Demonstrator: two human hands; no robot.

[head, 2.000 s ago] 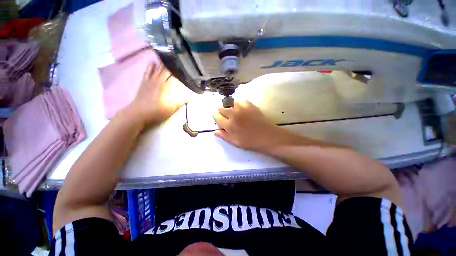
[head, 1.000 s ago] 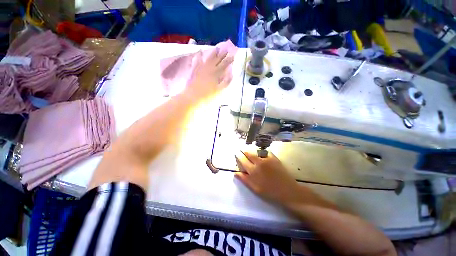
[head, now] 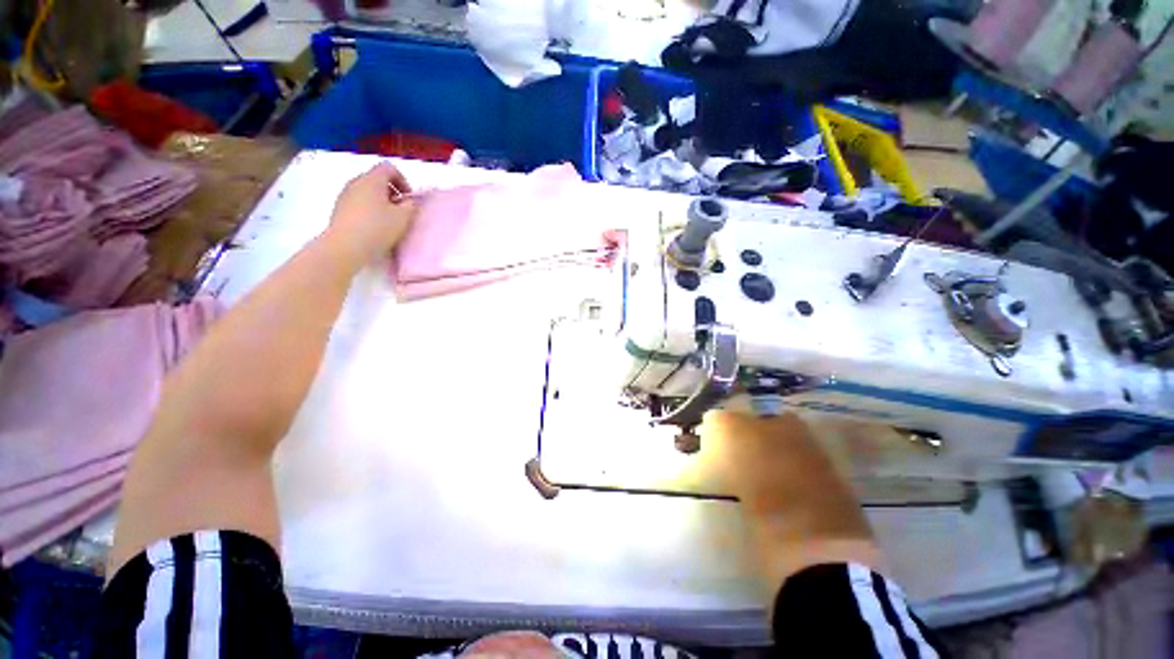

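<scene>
Flat pale-pink pieces (head: 496,232) lie behind and left of the sewing machine head, with layered front edges. My left hand (head: 376,213) pinches their left corner. My right forearm (head: 805,502) reaches under the arm of the white sewing machine (head: 875,341). My right hand is hidden behind the machine head, so its hold cannot be told. The presser foot area (head: 688,438) is lit, with no pink piece visible under it. A fanned stack of pink pieces (head: 77,399) lies at the left table edge.
Tied pink bundles (head: 90,193) lie far left beside brown cardboard (head: 238,180). Blue bins (head: 438,110) stand behind the white table (head: 425,515), one with dark and white scraps. Pink thread cones (head: 1011,32) are at the upper right. Pink cloth (head: 1094,618) hangs at the lower right.
My left hand has moved from on top of the pink pieces to their left corner and grips it. My right hand has gone from beside the needle to behind the head. The view has shifted.
</scene>
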